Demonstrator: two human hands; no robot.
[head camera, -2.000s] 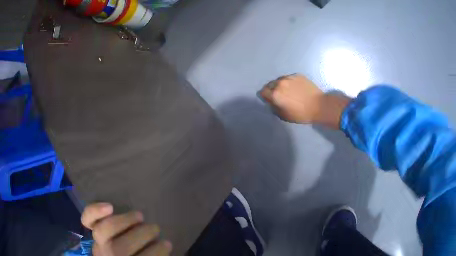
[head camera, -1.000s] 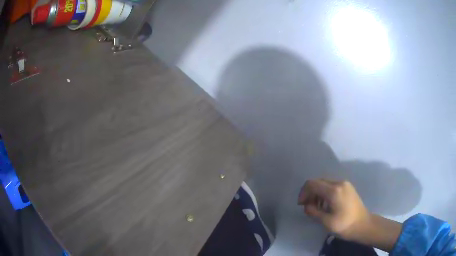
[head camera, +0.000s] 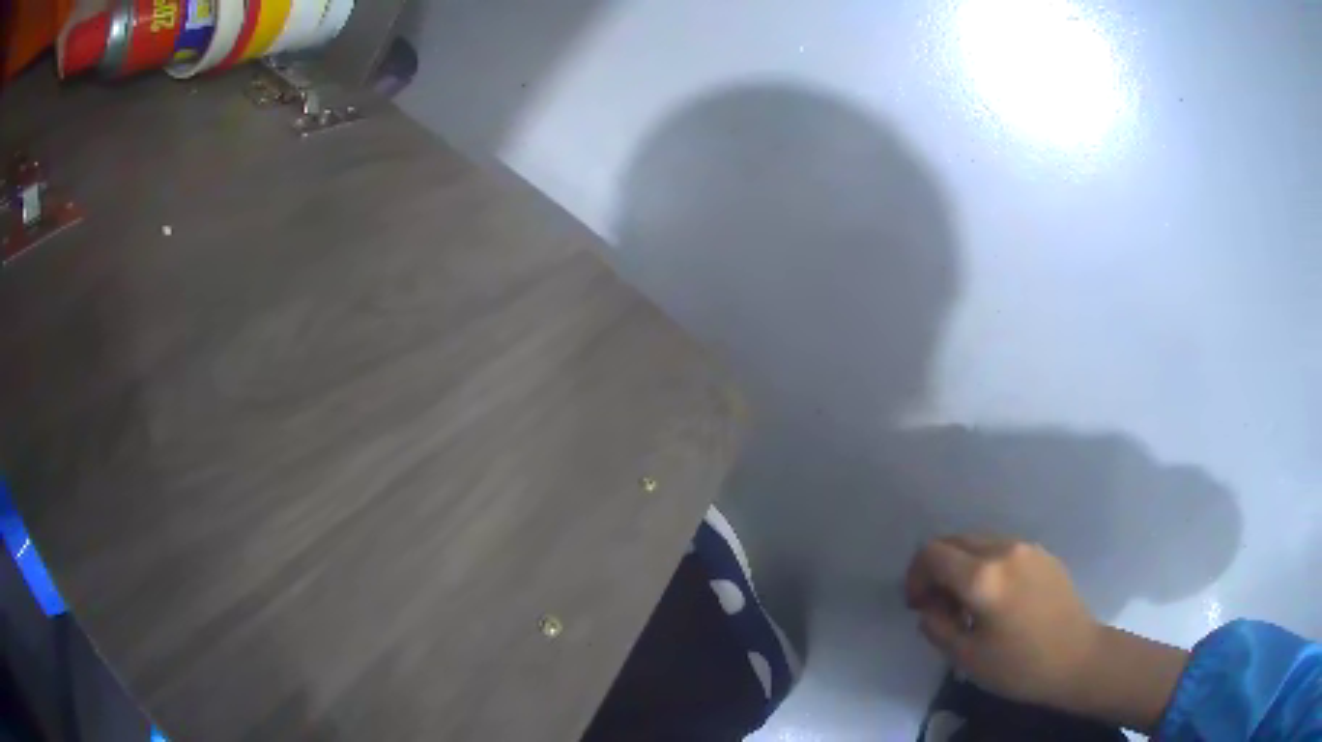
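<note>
A dark brown-grey wood-grain panel (head camera: 392, 392) fills the left half of the head view. Two small brass-coloured screws or knobs show near its lower right edge, and metal hinges or clips (head camera: 308, 110) lie at its top. My right hand (head camera: 1008, 616) is at the lower right, above the floor and apart from the panel. Its fingers are curled inward; whether anything small is inside them cannot be told. My left hand is not in view.
A red, yellow and white spray can (head camera: 218, 32) lies on its side at the top left. Part of a blue plastic object (head camera: 26, 548) shows at the left edge. Grey glossy floor (head camera: 1073, 305) with my shadow is on the right. My dark shoes are at the bottom.
My left hand, earlier at the panel's bottom edge, has left the picture. My right hand has come down and closer to me. The panel shows larger and further left.
</note>
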